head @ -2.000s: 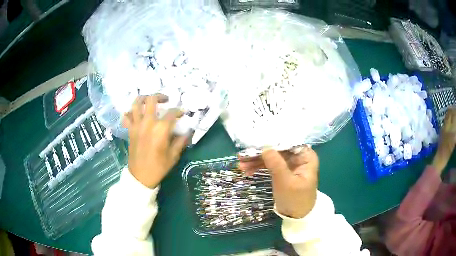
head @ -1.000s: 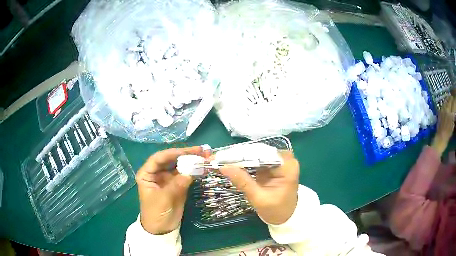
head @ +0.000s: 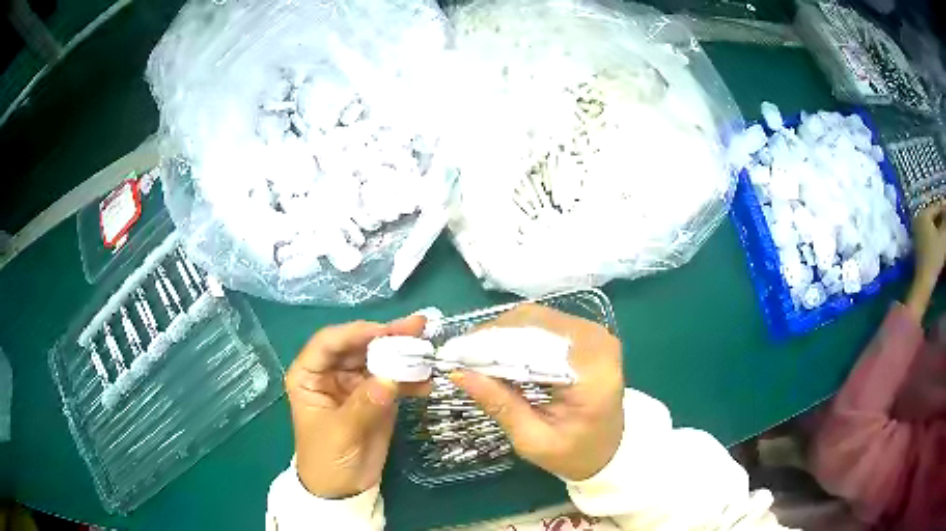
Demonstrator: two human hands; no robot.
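Observation:
My left hand (head: 348,399) holds a rounded white end cap (head: 400,359) between thumb and fingers. My right hand (head: 550,399) holds a longer, tapered white plastic housing (head: 513,354). The two white pieces face each other end to end; a thin dark line shows between them, and I cannot tell if they are joined. Another small white piece (head: 429,316) shows at my left fingertips. Both hands are above the clear insert tray (head: 610,309), which is partly hidden by them and holds a pile of metal inserts (head: 456,430).
A ribbed blister tray (head: 187,399) with a row of assembled units is at left, a clear box with red-edged label (head: 121,213) behind it. Two clear bags of white pieces (head: 311,176) (head: 581,166) stand ahead. A blue bin (head: 766,272) and a neighbour's pink sleeve (head: 877,399) are at right.
My left hand has come from the left bag to meet my right hand over the insert tray, now with a white cap. Over the last second both hands have barely moved.

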